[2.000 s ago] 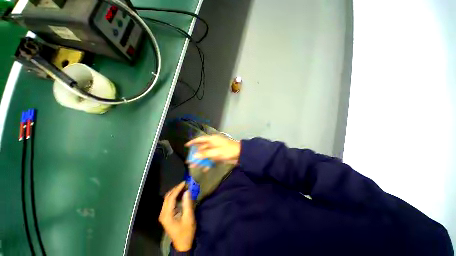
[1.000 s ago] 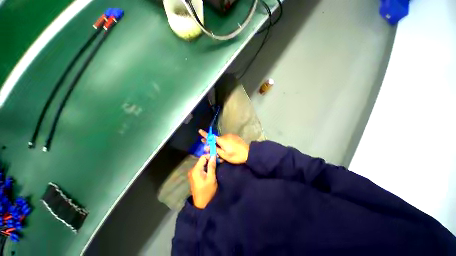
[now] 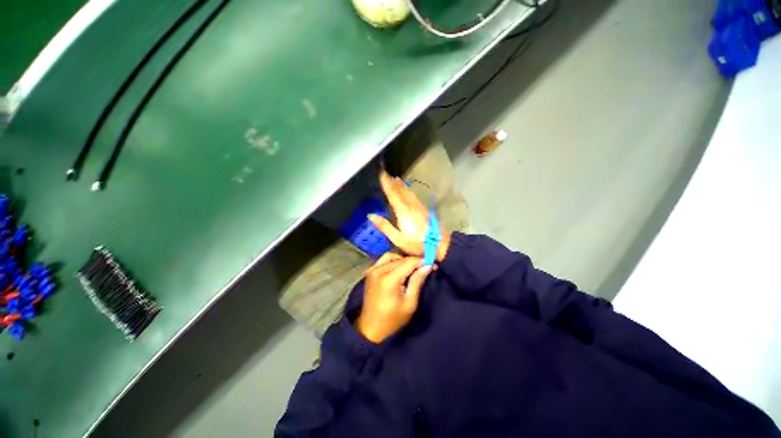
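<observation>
A bright blue wrist strap (image 3: 432, 239) is around my right wrist. My right hand (image 3: 408, 214) is held out with its fingers apart and holds nothing. My left hand (image 3: 390, 295) is at that wrist, its fingertips closed on the lower end of the strap. A thin cord shows near my right hand, partly hidden. Two black cables (image 3: 141, 107) lie side by side on the green bench (image 3: 257, 205); their far ends are cut off by the top edge. A block of small black parts (image 3: 118, 292) with silvery fringed edges lies at the bench's lower left.
A pile of blue and red cable ends (image 3: 26, 282) lies at the left edge. A pale cup (image 3: 382, 10) and a curved hose (image 3: 462, 32) are at the top. A dark blue plastic object (image 3: 368, 229) is below the bench edge. A small brown bottle-like item (image 3: 490, 143) lies on the floor.
The blue strap, earlier held between both hands, is now around my right wrist. My right hand has opened its fingers. The view has shifted down the bench, away from the soldering station.
</observation>
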